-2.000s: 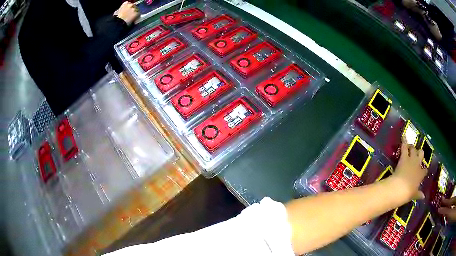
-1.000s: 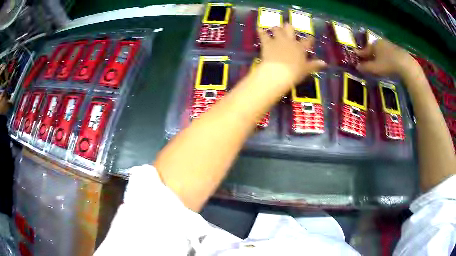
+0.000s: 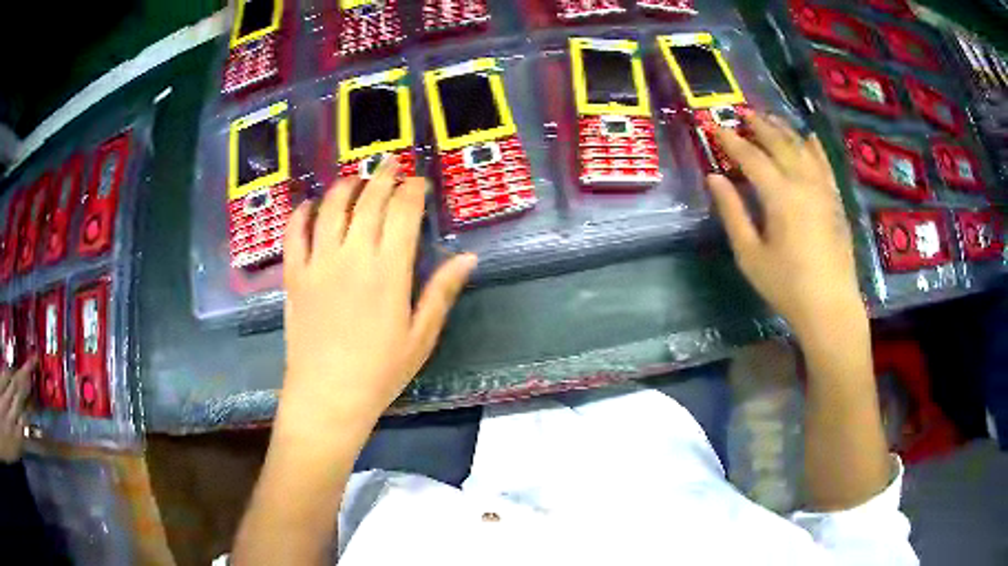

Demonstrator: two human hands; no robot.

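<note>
A clear blister tray holds two rows of red feature phones, front up, with yellow frames. The near-row screens are dark. My left hand lies over the lower part of the second near-row phone, fingertips on its keys, thumb spread. My right hand has its fingertips on the keypad of the rightmost near-row phone. Both phones lie in their pockets; neither hand is closed round one. A phone between them lies slightly tilted in its pocket. The far row is cut off by the top edge.
Trays of red phones, back up, stand at the left and right. Another person's hand is at the left tray. A brown carton is at lower left. The green bench has a worn front edge.
The view has turned and moved closer to the front-up tray. Both hands have come from the far-row phones to the near row.
</note>
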